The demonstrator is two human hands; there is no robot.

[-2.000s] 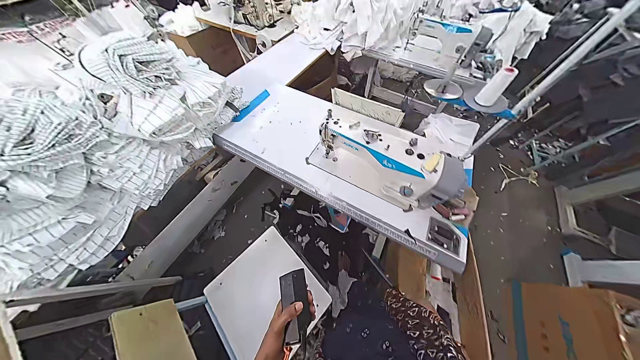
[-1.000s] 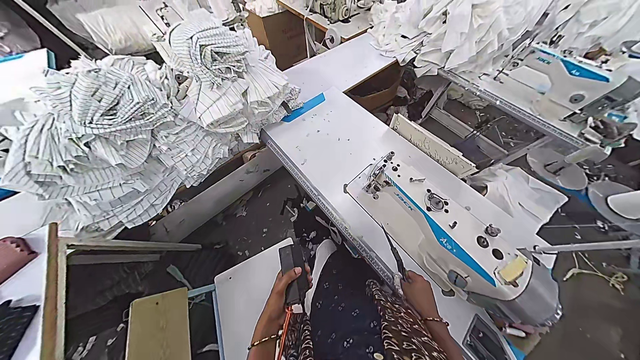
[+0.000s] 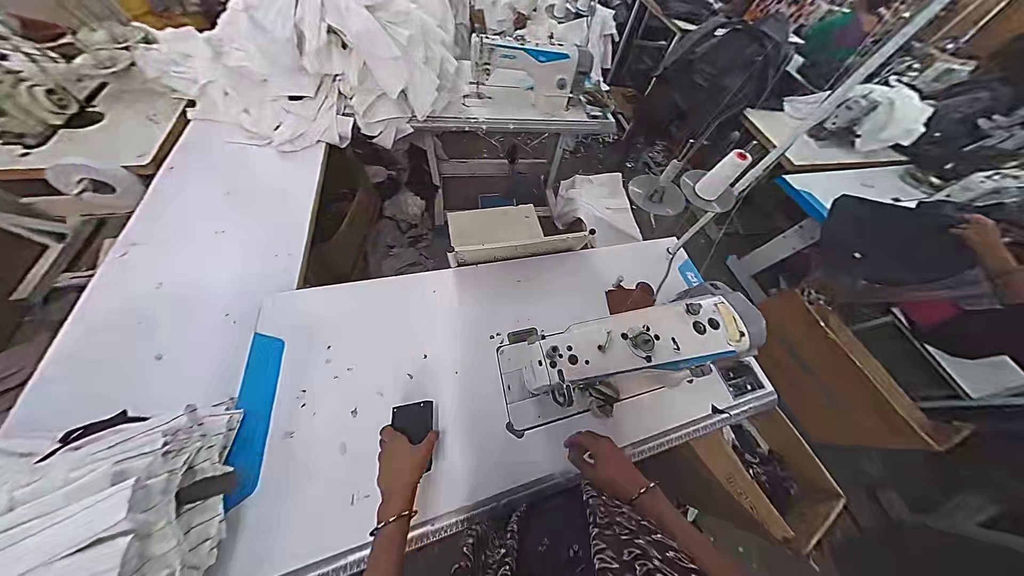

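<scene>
My left hand [image 3: 404, 464] grips a flat black rectangular object [image 3: 414, 421] against the white sewing table [image 3: 352, 320], left of the sewing machine [image 3: 632, 352]. Its exact kind cannot be told. My right hand [image 3: 608, 462] is at the table's front edge, just below the machine's needle end, its fingers curled; whether anything small is between them cannot be seen. A scrap of brown material [image 3: 630, 298] lies behind the machine.
Striped cloth pieces [image 3: 120, 496] are stacked at lower left. White fabric [image 3: 368, 64] is heaped behind, near another sewing machine [image 3: 524, 68]. A thread cone [image 3: 722, 174] stands behind the table. A cardboard box [image 3: 816, 512] is at lower right. Another person's hand [image 3: 982, 240] touches dark cloth [image 3: 888, 240].
The black object in my left hand has moved onto the sewing table. My right hand, seen with a dark slender tool one second ago, now shows no such tool. The view has turned strongly.
</scene>
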